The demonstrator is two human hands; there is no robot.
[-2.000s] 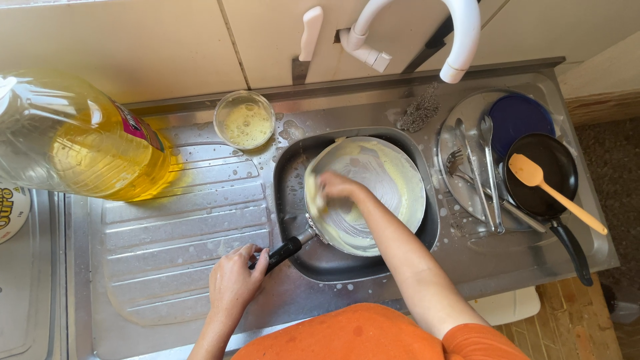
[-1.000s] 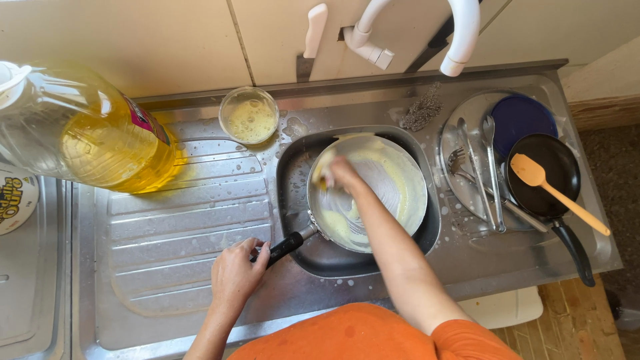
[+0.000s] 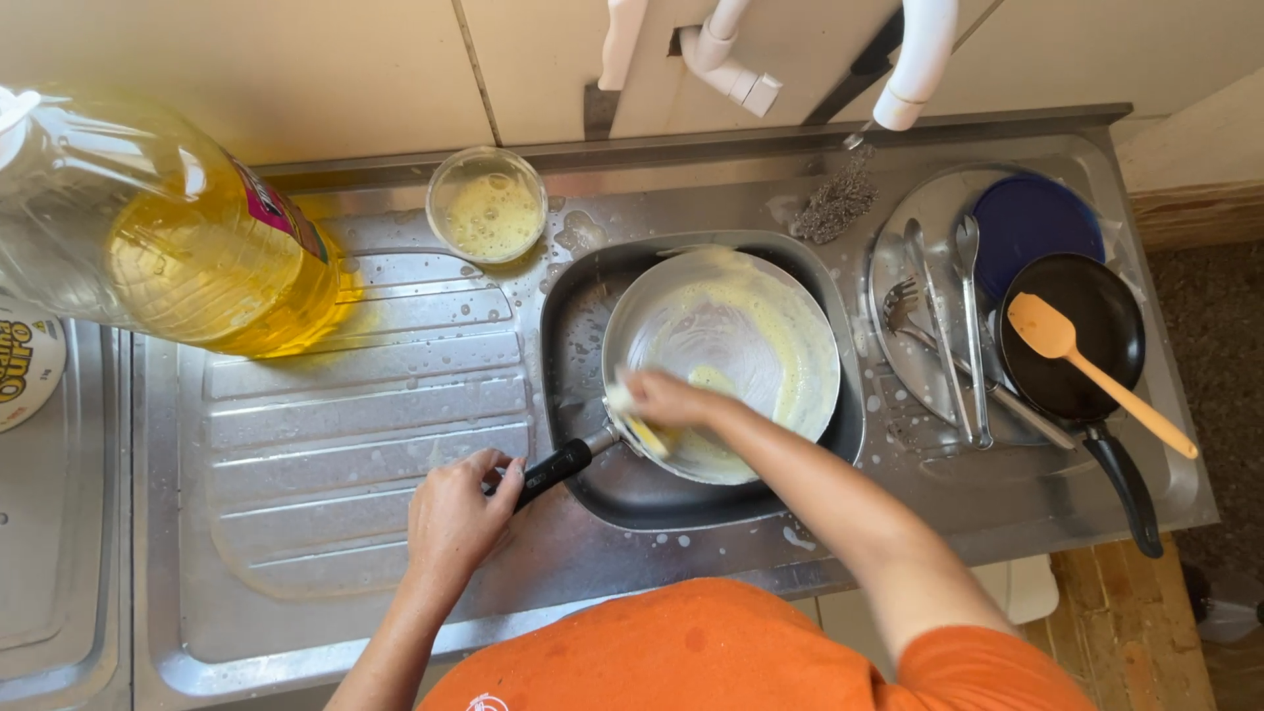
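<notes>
A frying pan (image 3: pixel 716 341), its inside smeared with yellowish foam, rests over a dark rectangular pan (image 3: pixel 592 484) in the sink basin. My left hand (image 3: pixel 464 513) grips the end of its black handle (image 3: pixel 553 472). Inside the pan, near where the handle joins, my right hand (image 3: pixel 671 400) is closed on a yellow-and-white sponge (image 3: pixel 647 433), partly blurred. A round tub (image 3: pixel 486 205) of bubbly yellow liquid stands behind, on the drainboard.
At left stands a large bottle (image 3: pixel 197 237) of yellow liquid. A steel scourer (image 3: pixel 837 197) lies behind the basin under a white faucet (image 3: pixel 913 69). At right are a plate with tongs (image 3: pixel 973 336) and cutlery, a blue lid (image 3: pixel 1037 232), and a small black pan (image 3: pixel 1071 336) with an orange spatula (image 3: pixel 1047 331).
My right hand has moved with the sponge from the pan's left side down toward the handle joint. My left hand remains on the handle.
</notes>
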